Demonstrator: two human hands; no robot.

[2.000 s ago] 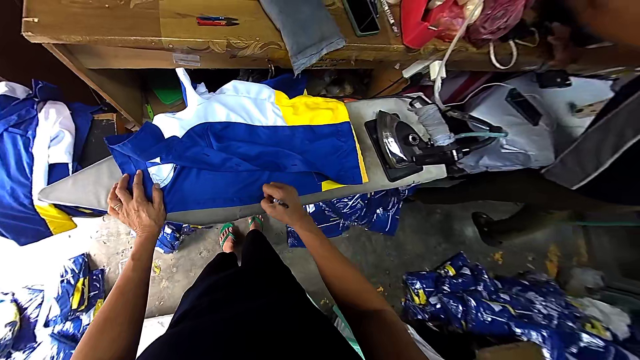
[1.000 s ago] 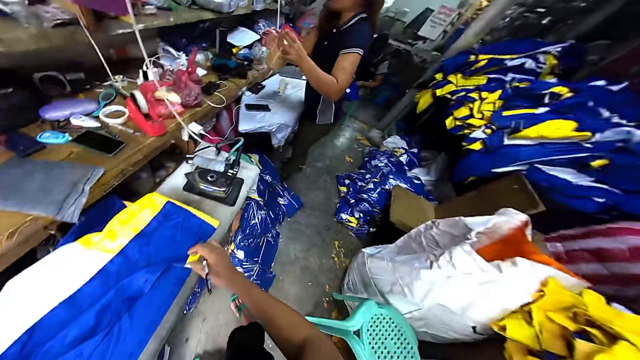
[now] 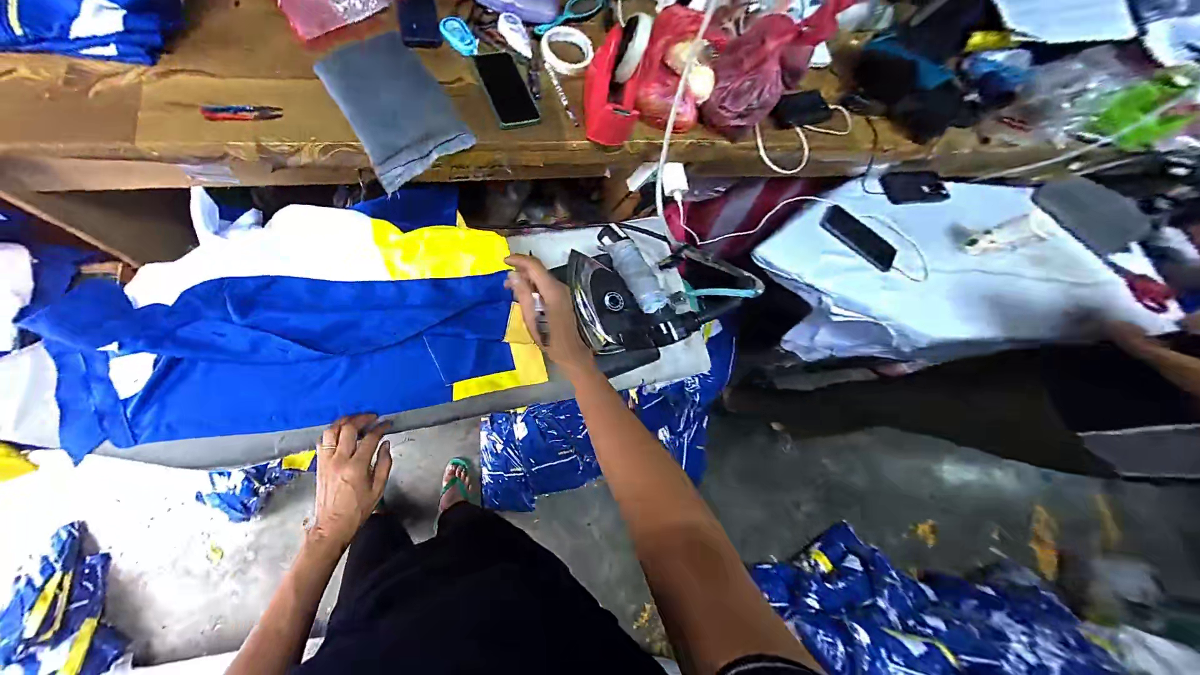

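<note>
A blue, white and yellow garment (image 3: 281,328) lies spread along a narrow grey ironing board (image 3: 431,412). My left hand (image 3: 349,473) rests at the board's near edge, fingers touching the garment's lower hem. At the garment's right end is my right hand (image 3: 547,314), holding a small pen-like tool whose kind I cannot tell. Just right of that hand, an electric iron (image 3: 609,300) sits on a dark rest, with a cord and a wrapped bottle-like thing beside it.
Beyond the board runs a wooden table (image 3: 187,131) with pens (image 3: 241,112), a grey cloth pad (image 3: 394,108), a phone (image 3: 507,89) and a red tape dispenser (image 3: 614,89). Plastic-wrapped blue garments (image 3: 591,445) lie below the board. A co-worker's arm reaches over a white-covered surface (image 3: 994,281) at right.
The view has swung back from the right side of the room to the board. Compared with two seconds ago, my left hand is farther right along the hem and my right hand is nearer the iron.
</note>
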